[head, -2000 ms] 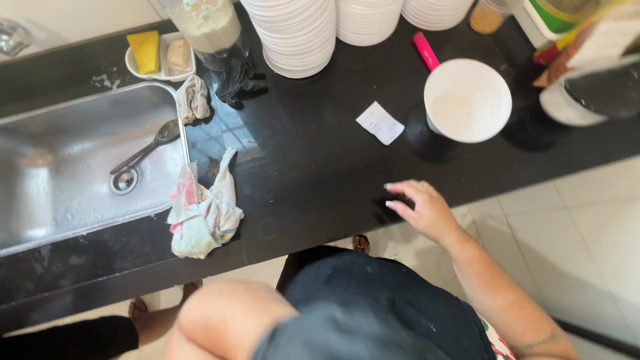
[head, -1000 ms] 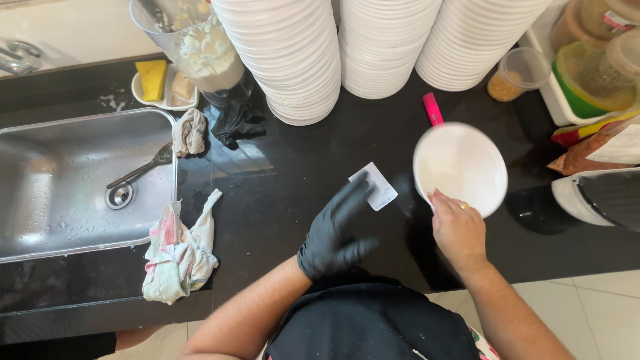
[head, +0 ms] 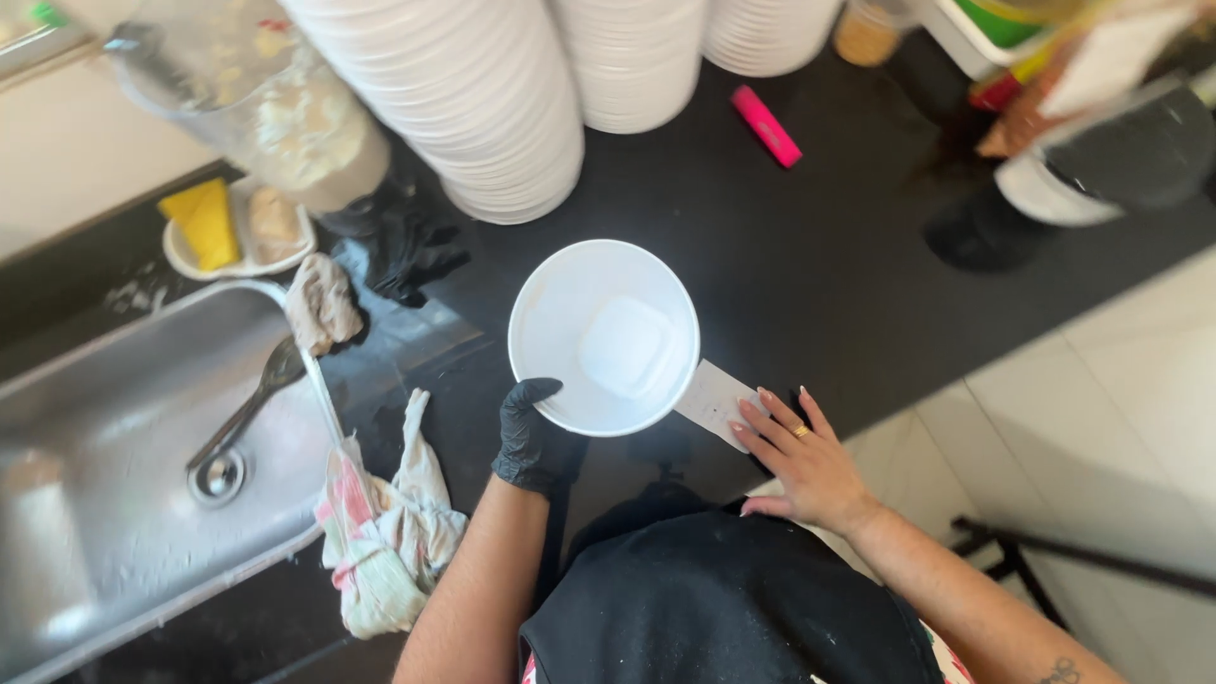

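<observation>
A round white plastic bowl (head: 603,337), its inside bare, is held by the rim in my left hand (head: 528,432), which wears a black glove. Its thumb lies over the rim and the other fingers are hidden under the bowl. My bare right hand (head: 798,456), with a ring on one finger, rests its fingertips on a small white paper slip (head: 714,404) that bears writing. The slip lies on the black countertop just right of the bowl. Farther back on the counter lies a pink marker (head: 767,125).
Tall stacks of white bowls (head: 494,123) stand behind. Left are a steel sink (head: 161,380) with a dark spoon (head: 252,394), a damp cloth (head: 389,532), a sponge dish (head: 237,228), a blender jug (head: 323,133) and a black glove (head: 404,247). A black-and-white container (head: 1092,161) stands right.
The bowl has passed from my right hand to my gloved left hand and moved left, away from the pink marker. My right hand has come onto the paper slip, where my left hand was.
</observation>
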